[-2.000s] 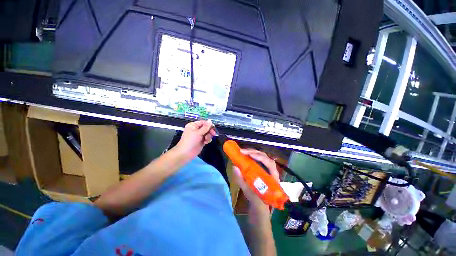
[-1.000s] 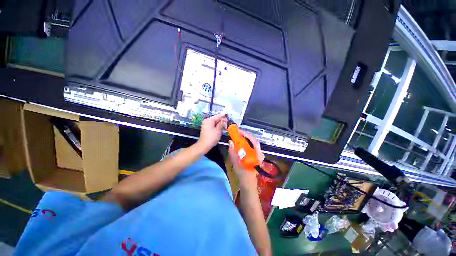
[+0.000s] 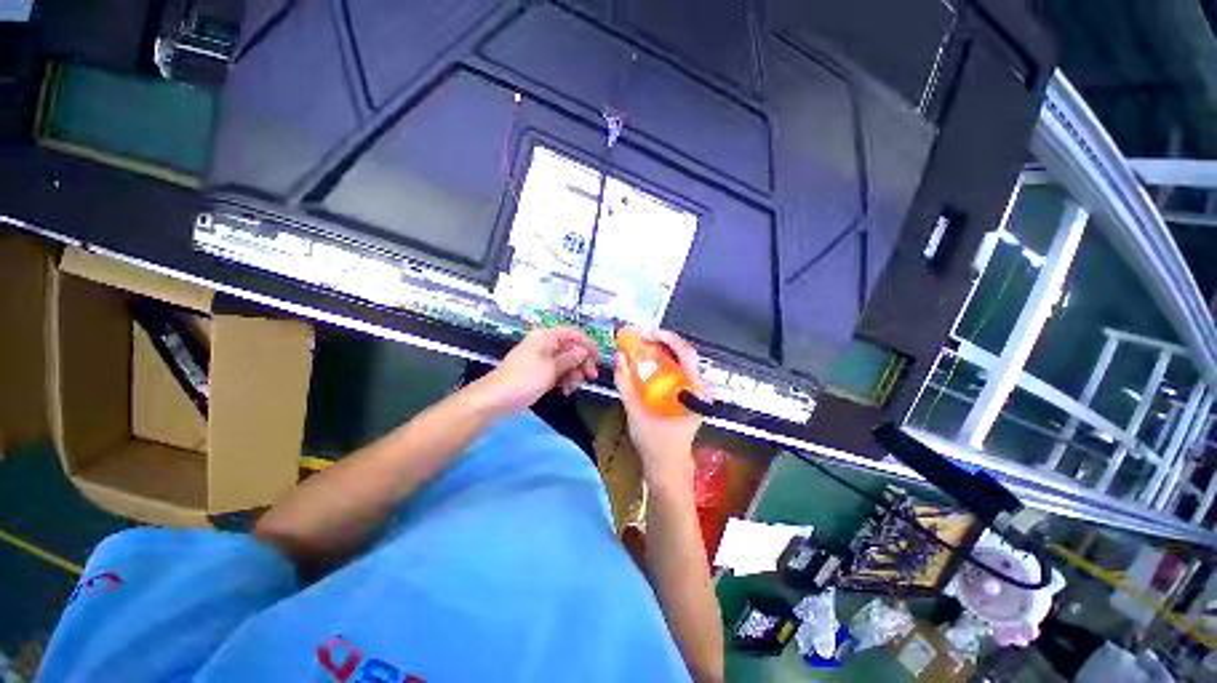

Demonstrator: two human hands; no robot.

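Note:
The dark TV back panel lies in front of me with a bright white metal recess and a thin dark cable running down it. A green circuit board sits at the recess's lower edge, partly behind my fingers. My right hand grips the orange electric screwdriver, its tip end towards the board's right end; the tip itself is hidden. My left hand is just left of it at the board's near edge, fingertips bunched; whether it holds anything small cannot be told.
An open carton with dark strips stands at lower left. At lower right, the green side table bears a white paper, a cable tray, small black boxes and a fan. A black screwdriver hangs at right.
The orange screwdriver has moved from below the panel edge up to the board and is now more upright. My left hand has drawn slightly back from its tip. The view has shifted.

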